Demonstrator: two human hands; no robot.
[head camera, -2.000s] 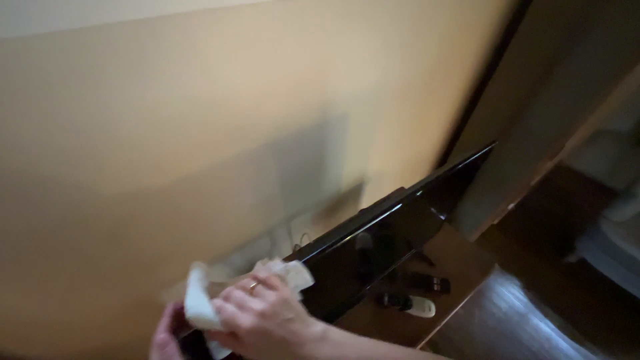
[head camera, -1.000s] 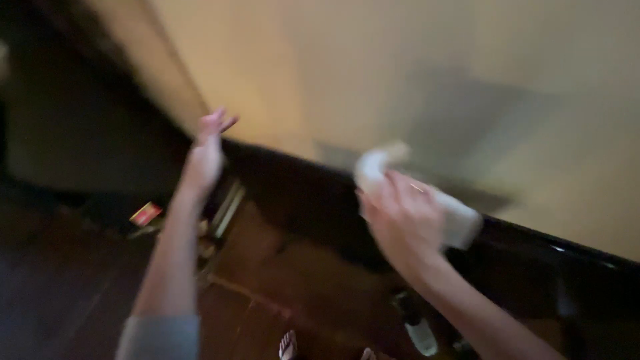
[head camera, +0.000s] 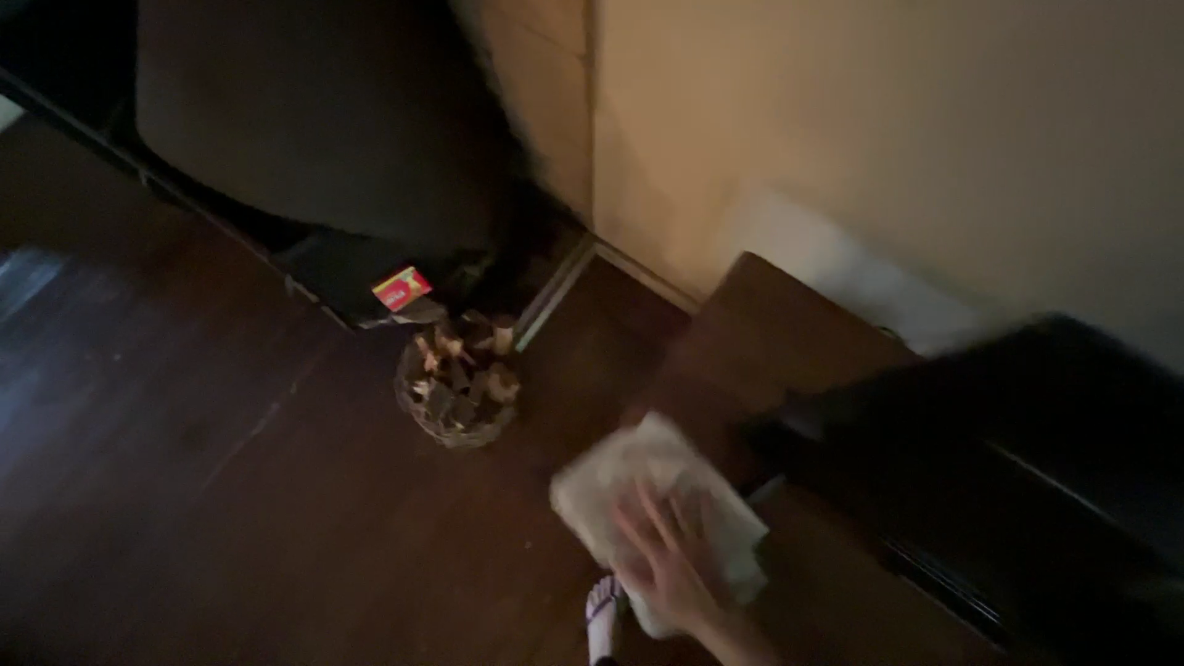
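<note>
A white cloth (head camera: 675, 453), partly unfolded, hangs at the lower middle of the head view. My right hand (head camera: 671, 555) has its fingers spread against the cloth and holds it, with the forearm coming from the bottom edge. Right of them is a blurred black flat-screen television (head camera: 980, 435), on or beside a brown wooden surface (head camera: 786, 324) along the wall. The cloth overlaps the near end of that surface in the picture; whether they touch I cannot tell. My left hand is out of view.
A round wicker basket (head camera: 458, 430) of wood pieces stands on the dark floor (head camera: 305, 518). Beside it a small red and yellow box (head camera: 402, 289) lies by a large dark furnishing (head camera: 324, 120). A sandaled foot (head camera: 601, 615) shows at the bottom. The pale wall (head camera: 888, 120) rises at the right.
The view has swung toward the floor and basket. My right hand and the cloth have left the television's top edge, and the cloth is more spread out. My left hand has gone out of view.
</note>
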